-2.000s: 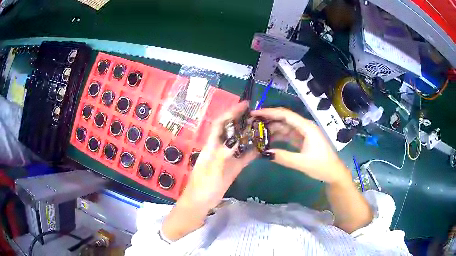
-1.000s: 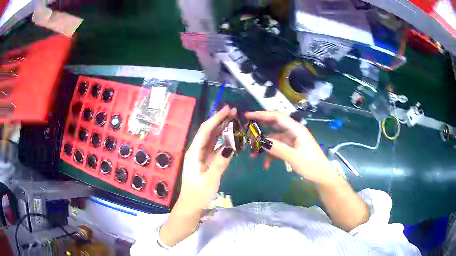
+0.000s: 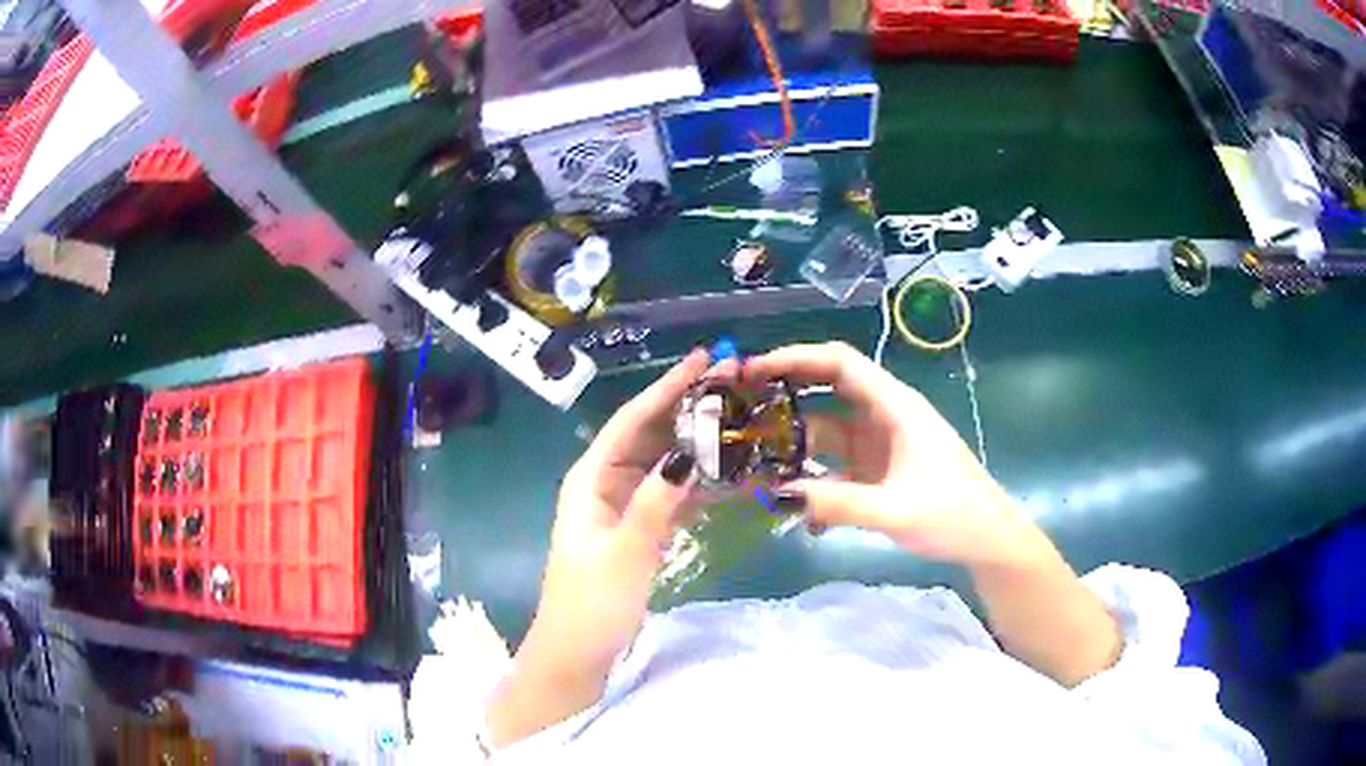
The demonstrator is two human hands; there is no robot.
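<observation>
My left hand [image 3: 611,509] holds a round watch case [image 3: 707,434] with a silver-white inside between its thumb and fingers. My right hand [image 3: 899,457] holds a dark round back cover [image 3: 778,434] beside it, its inner face towards the case. A thin gold-orange strip lies between the two parts. Both parts are held upright in the air above the green bench mat, close together. The dark fingernails show at their lower edges. Fine detail inside the parts is blurred.
A red blister tray [image 3: 267,401] with round units in its left columns stands at left, beside a black tray [image 3: 93,494]. A white power strip [image 3: 517,341], a tape roll [image 3: 932,313], a round tin [image 3: 517,270] and a white fan box [image 3: 599,157] lie beyond my hands.
The view has turned to the right, so the red tray sits farther left and more of the right bench shows. My hands still hold the two parts, now opened more towards the camera.
</observation>
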